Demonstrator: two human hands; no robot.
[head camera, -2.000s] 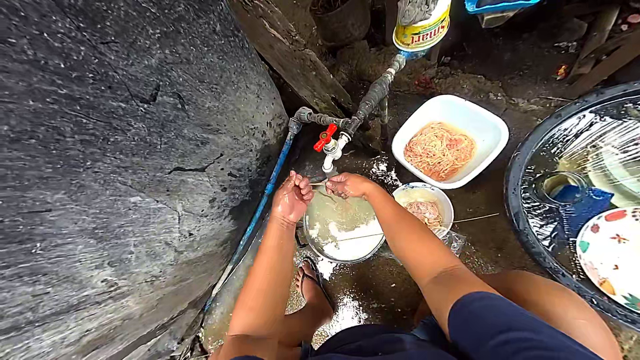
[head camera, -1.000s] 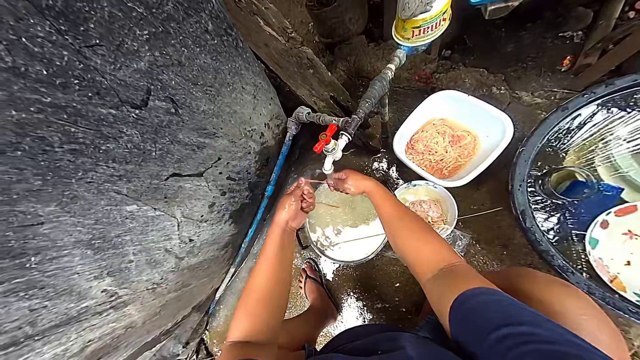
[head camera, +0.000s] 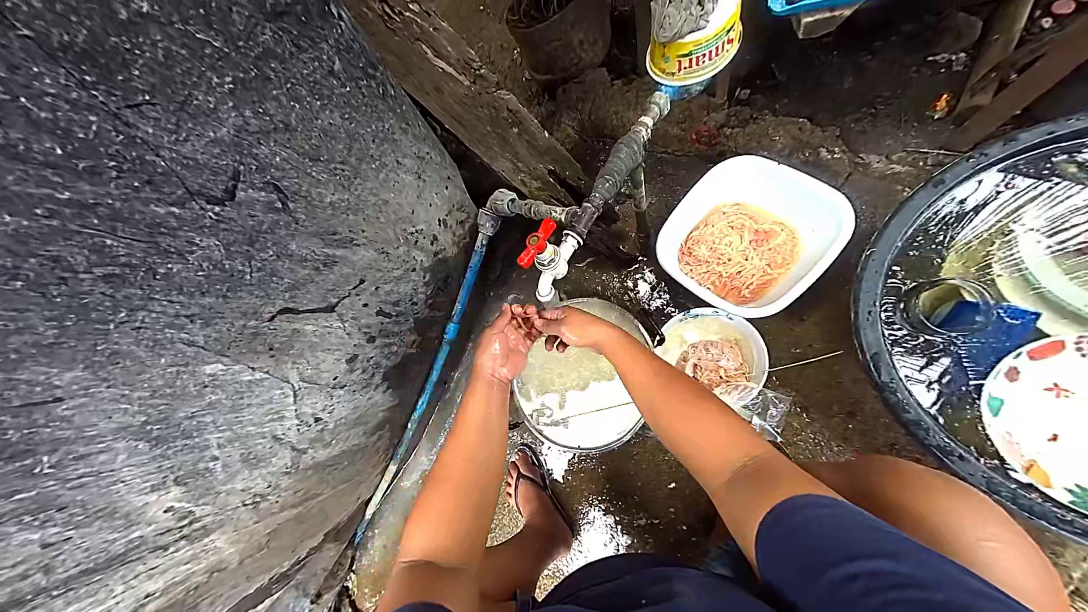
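My left hand (head camera: 506, 342) and my right hand (head camera: 571, 329) meet just below the spout of a white tap (head camera: 552, 265) with a red handle. Their fingers are together around something small and pinkish that I cannot make out. Beneath them stands a round basin of cloudy water (head camera: 578, 382), with a thin stick lying across it. To its right is a bowl (head camera: 752, 340) holding a pale pink, meat-like mass (head camera: 714, 363). A white plastic tub (head camera: 816, 208) farther back holds long pinkish strands (head camera: 739, 251) in liquid.
A grey rock-like wall (head camera: 212, 323) fills the left, with a blue pipe (head camera: 442, 357) along its foot. At right, a large black tub (head camera: 884, 357) holds water and dishes, among them a patterned plate (head camera: 1041, 416). A yellow and white container (head camera: 695, 51) tops the upright pipe.
My left hand has turned so that its palm shows more, and its fingers have come up against those of my right hand. The tubs and bowl have stayed in place.
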